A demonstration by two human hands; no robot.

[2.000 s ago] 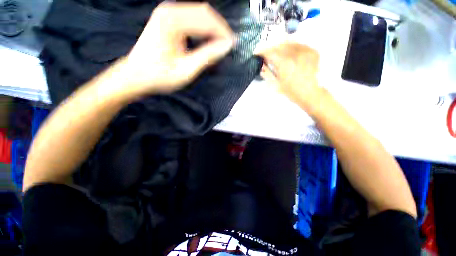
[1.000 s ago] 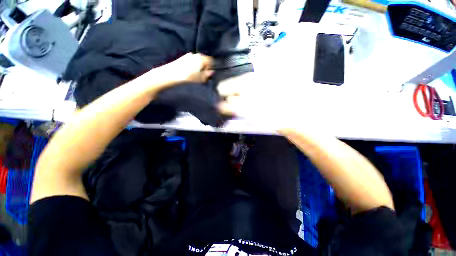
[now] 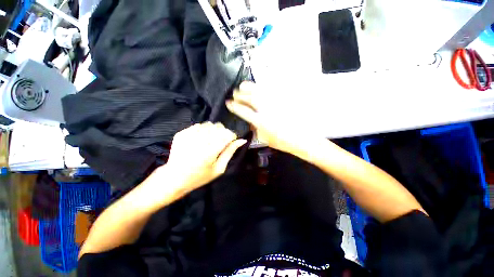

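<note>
The dark pinstriped garment (image 3: 146, 113) lies in a heap on the left of the white table and hangs over its front edge. My left hand (image 3: 203, 149) is at the table's front edge, its thumb and fingers closed on the garment's dark cloth. My right hand (image 3: 252, 111) is just above and right of it, fingers on the garment's right edge, below the needle area. The presser foot and needle area (image 3: 245, 51) is partly blurred, with cloth beside it. The exact edge between my fingers is hard to make out.
A black phone (image 3: 339, 41) lies right of the needle on the white sewing table (image 3: 346, 103). Red-handled snips (image 3: 470, 69) lie far right. A grey-white housing with a round vent (image 3: 33, 93) stands far left. Blue crates (image 3: 73, 227) are under the table.
My left hand has moved down to the table edge, and my right hand is close beside it. The garment is spread wider on the left. The view has shifted, with the phone higher and further left.
</note>
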